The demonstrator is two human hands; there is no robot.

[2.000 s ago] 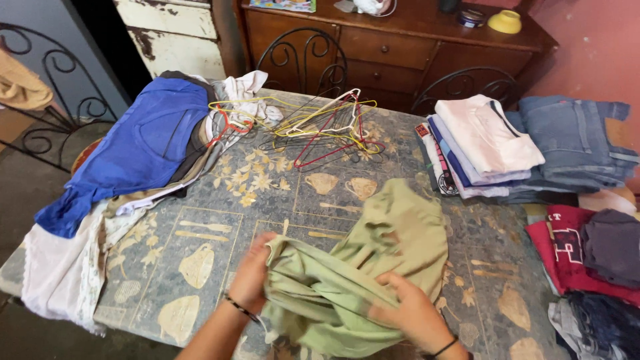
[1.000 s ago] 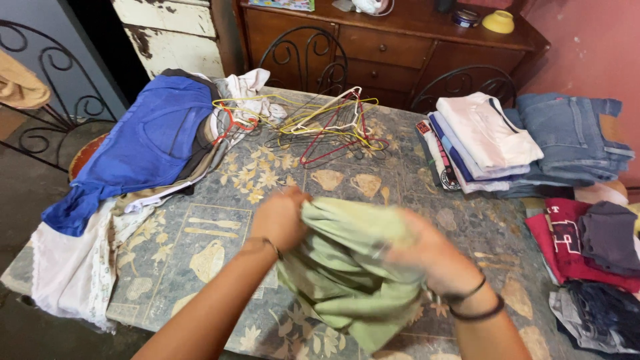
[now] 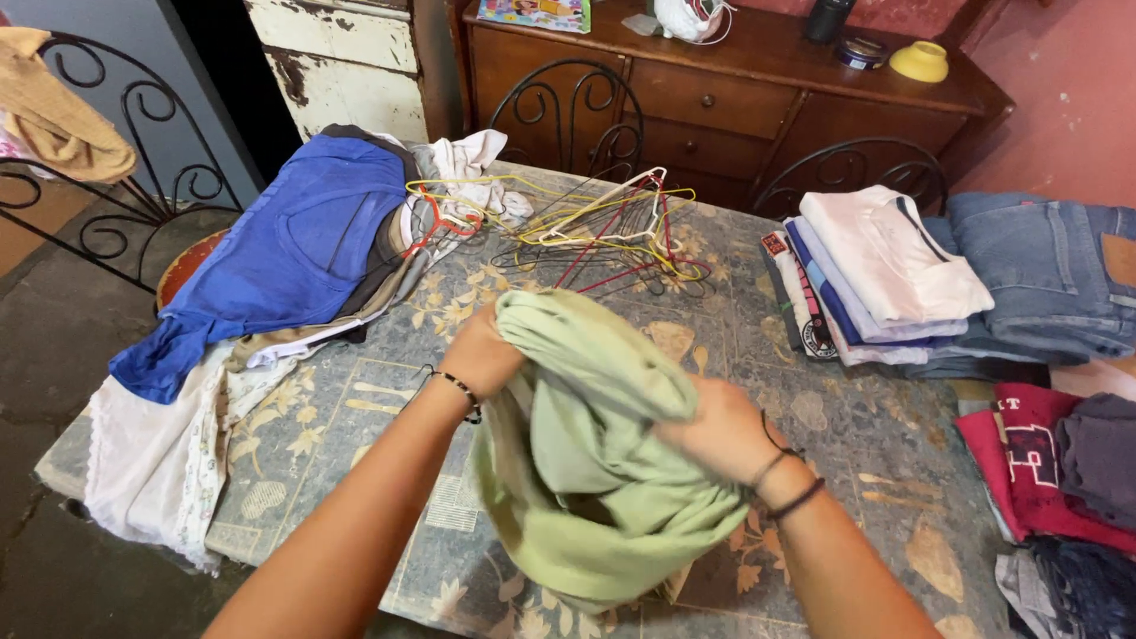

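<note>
A light green garment (image 3: 603, 461) hangs bunched and open between my two hands over the patterned tabletop (image 3: 355, 461). Its gathered upper edge is gripped on one side by my left hand (image 3: 484, 355), whose fingers are partly hidden by the cloth. On the other side my right hand (image 3: 719, 430) is closed on the garment, slightly blurred. Beyond them lies a tangle of wire and plastic hangers (image 3: 612, 235). To the left, a blue top (image 3: 293, 231) is spread over other clothes, with a white lace-edged garment (image 3: 142, 461) drooping over the table edge.
Folded shirts (image 3: 887, 266) are stacked at the right beside folded jeans (image 3: 1021, 275). Nearer lie a red garment (image 3: 1029, 461) and dark clothes (image 3: 1083, 568). Black metal chairs (image 3: 142, 133) stand around the table, and a wooden sideboard (image 3: 710, 98) is behind it.
The green garment, earlier lying spread and rumpled on the table, is now lifted and bunched between my hands. My left hand has moved away from me, toward the hangers.
</note>
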